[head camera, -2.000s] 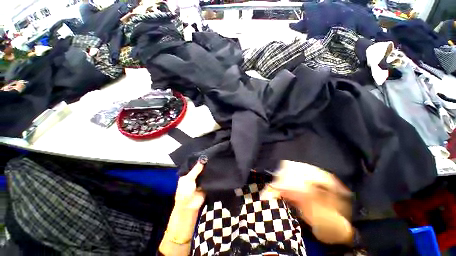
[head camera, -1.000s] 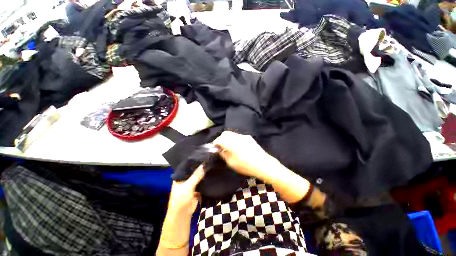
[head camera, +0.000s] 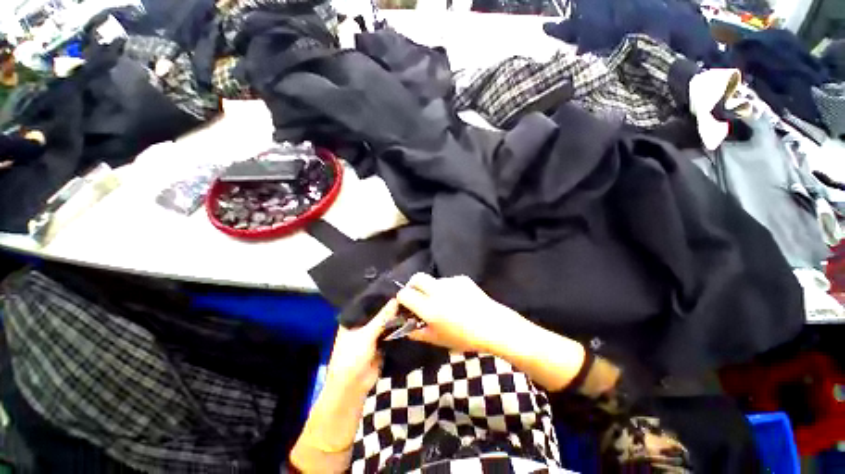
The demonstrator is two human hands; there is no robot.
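Note:
The black garment [head camera: 574, 213] lies heaped over the white table's front edge and down to my lap. My left hand [head camera: 361, 347] grips its near edge. My right hand [head camera: 449, 310] is at the same edge, fingertips meeting those of my left hand. Small pointed snips [head camera: 404, 328] show their blades below my right fingers. A tiny thin glint, perhaps a needle, shows at the fingertips. A button [head camera: 372, 273] sits on the cloth just beyond my hands. A red-rimmed tray [head camera: 276, 230] of dark buttons stands on the table at left, with a dark flat case [head camera: 261, 170] on them.
A crinkled clear bag [head camera: 184, 192] lies left of the tray. A dark strip [head camera: 330, 236] lies between tray and garment. Plaid cloth [head camera: 111, 361] hangs below the table at left. Garment piles lie behind and right. Another person's hand [head camera: 33, 138] shows at the far left edge.
Two seconds ago my right hand was blurred and away to the right; it came to my left hand at the cloth edge. The snips' blades and the button on the cloth now show.

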